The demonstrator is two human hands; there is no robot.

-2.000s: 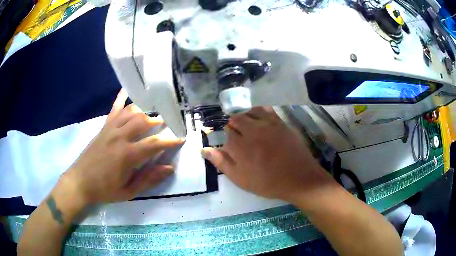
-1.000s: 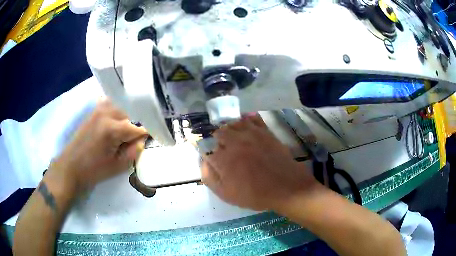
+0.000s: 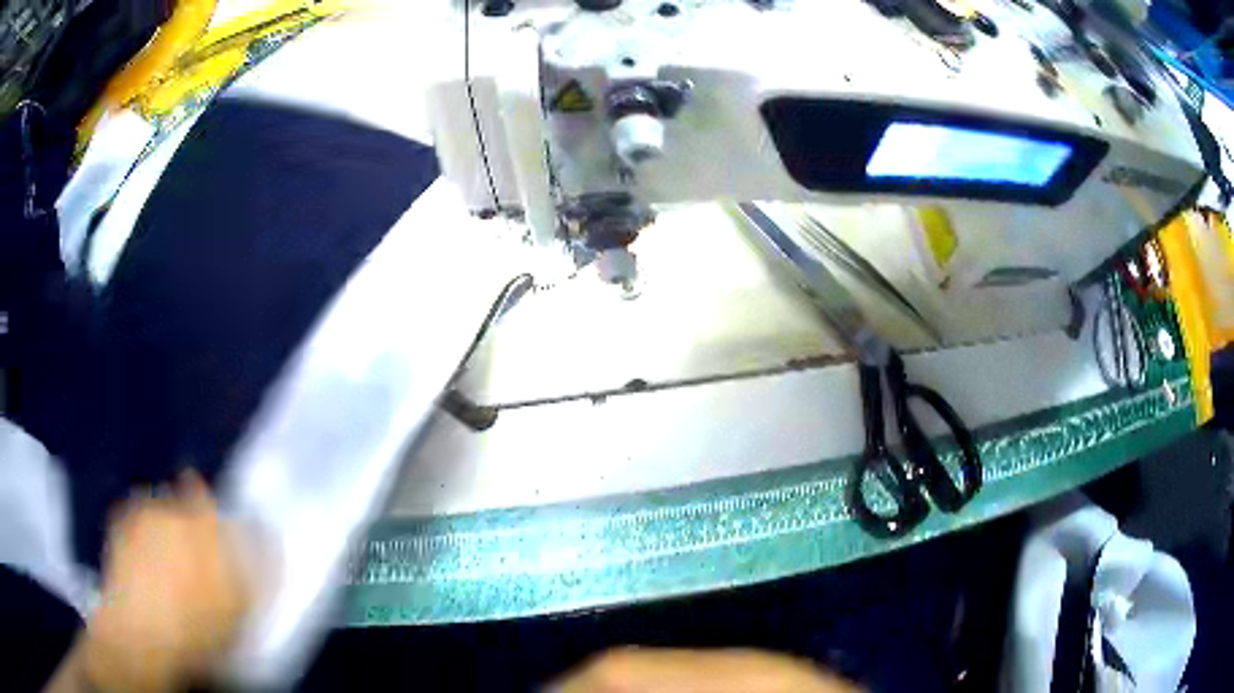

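My left hand (image 3: 169,582) is at the lower left, strongly blurred, against the white pocketing (image 3: 332,352); its grip cannot be made out. The pocketing runs diagonally from near the machine head down past this hand. A dark navy garment panel (image 3: 271,217) lies to its left and hangs over the table edge. My right hand (image 3: 704,672) is cut off by the bottom edge, with its fingers out of the picture. The presser foot area (image 3: 596,230) is under the sewing machine head (image 3: 717,149). A small dark curved piece (image 3: 470,410) lies on the bed beside the pocketing.
Black-handled shears (image 3: 900,447) lie on the bed, blades toward the machine, with slim tweezers (image 3: 866,278) beside them. Small metal snips (image 3: 1119,336) are at the right. A green measuring strip (image 3: 650,542) lines the front edge. White and dark cloth (image 3: 1137,596) is at the lower right.
The pocketing and panel have moved left and down, away from the needle. My left hand has moved down; my right hand has left the machine for the bottom edge. The shears now show fully.
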